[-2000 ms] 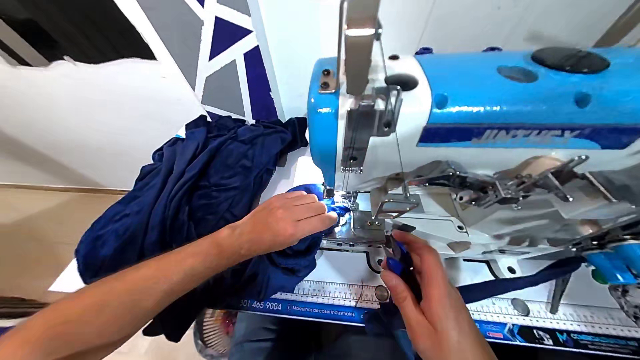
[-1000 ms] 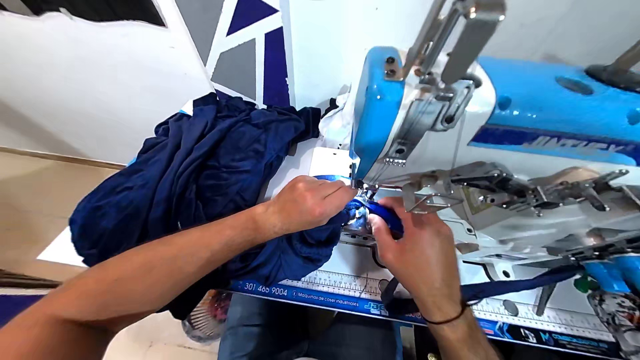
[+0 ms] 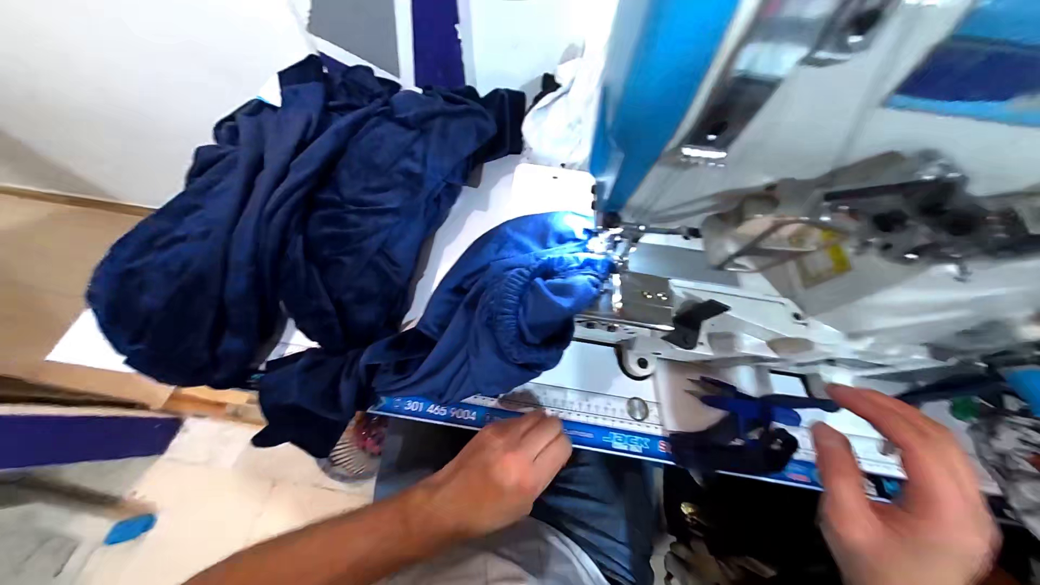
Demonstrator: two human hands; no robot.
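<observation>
My left hand (image 3: 510, 465) is curled at the front edge of the machine table, its fingertips hidden and nothing visible in it. My right hand (image 3: 906, 479) is at the lower right, thumb and fingers apart, beside blue-handled thread snips (image 3: 751, 409) and a dark fabric strip. A blue garment piece with a gathered, elasticated edge (image 3: 510, 313) lies under the needle area of the blue and white industrial sewing machine (image 3: 670, 89), lit by its lamp. It trails left towards a large heap of navy velvety fabric (image 3: 341, 203).
A printed ruler strip (image 3: 589, 404) runs along the table's front edge. White cloth (image 3: 561, 118) is bunched behind the machine head. Metal guides and levers stand to the right of the needle. A basket-like container (image 3: 357, 451) is below the table at the left.
Both hands have left the fabric at the needle. The left hand has come down to the table edge, and the right hand has moved to the right. The view has shifted closer.
</observation>
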